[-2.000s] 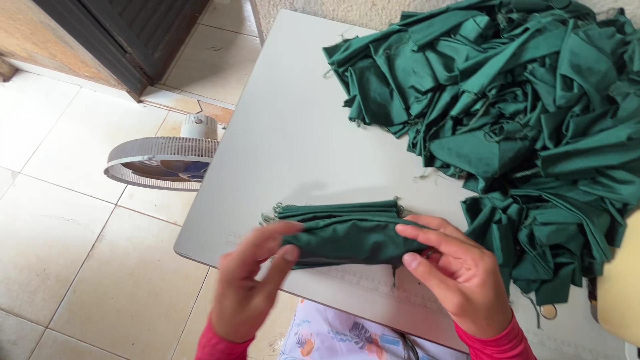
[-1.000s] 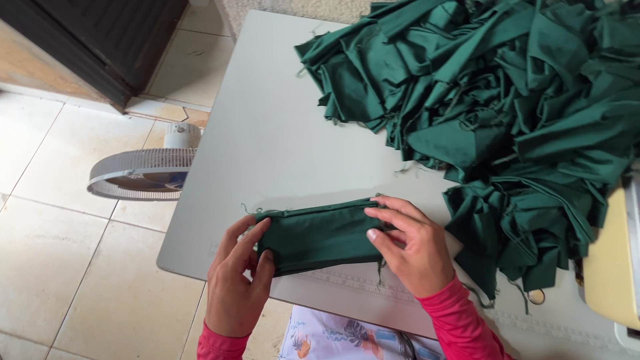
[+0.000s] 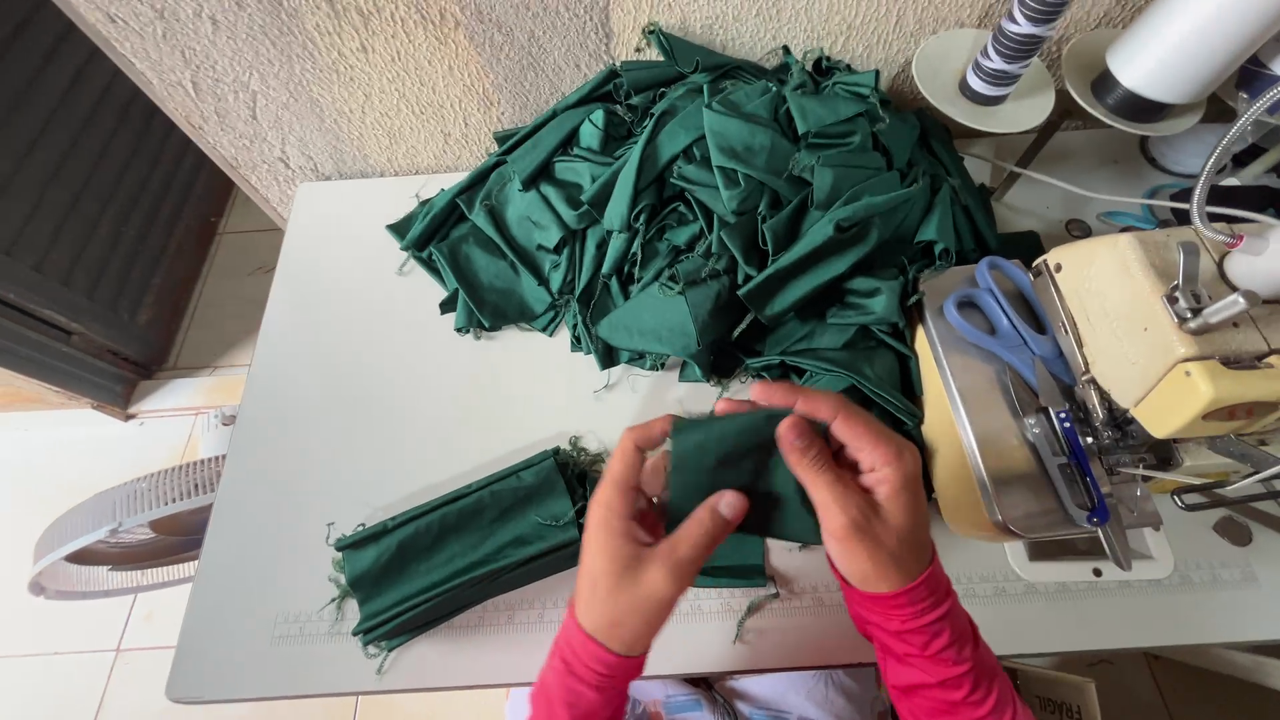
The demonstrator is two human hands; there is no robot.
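Note:
My left hand (image 3: 650,530) and my right hand (image 3: 850,480) hold a small piece of dark green fabric (image 3: 745,475) between them above the table. The left thumb lies on its face, and the right thumb and fingers pinch its upper right part. Below the hands, part of another green fabric piece (image 3: 735,562) shows. To the left, a folded stack of green fabric strips (image 3: 460,545) lies at a slant on the table, with frayed ends. Behind the hands rises a large heap of loose green fabric pieces (image 3: 690,210).
Blue-handled scissors (image 3: 1015,325) and blue thread snips (image 3: 1078,470) rest on the sewing machine (image 3: 1150,310) at the right. Thread cones (image 3: 1175,55) stand at the back right. The white table (image 3: 300,400) has a printed ruler. A fan (image 3: 130,540) is beyond its left edge.
The folded fabric that both hands held is out of them and lies at the left; a smaller-looking piece is in my hands. The view has swung right, bringing in the sewing machine.

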